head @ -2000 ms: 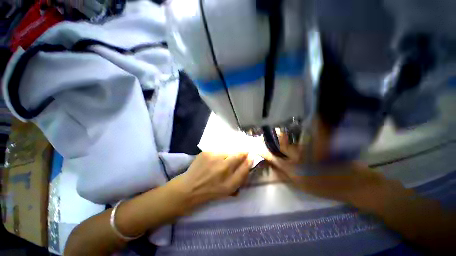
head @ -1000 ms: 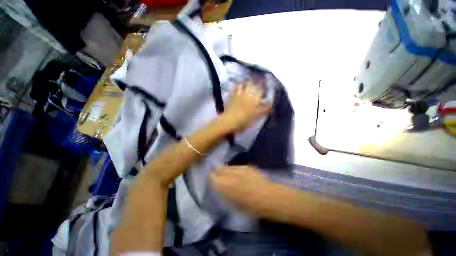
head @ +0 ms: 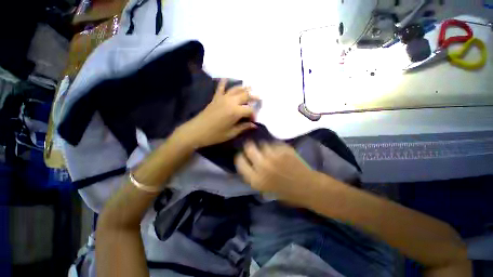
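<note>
A large pale grey garment panel with black stripes [head: 100, 157] hangs over the table's left part and down to the lap. Black cloth [head: 157, 97] lies folded over it. My left hand [head: 230, 111] is shut on the black cloth's edge, its fingertips bent over it. My right hand [head: 270, 167], blurred, is just below and right of it, fingers bent against the dark cloth. Whether its fingertips pinch the cloth cannot be told. Grey cloth with a black edge [head: 330, 149] spreads right of my right hand over the table's front edge.
The sewing machine head [head: 359, 21] is at the upper right, with the brightly lit bed [head: 400, 92] below it. Thread snips with red and yellow loops [head: 462, 51] lie on the bed. A ruler strip [head: 411, 151] runs along the front edge. Cardboard [head: 89, 51] is at the left.
The garment has left the needle area and been turned, showing more black cloth. Both hands moved left from the machine, then came close together on the cloth. The view shifted, showing the snips fully.
</note>
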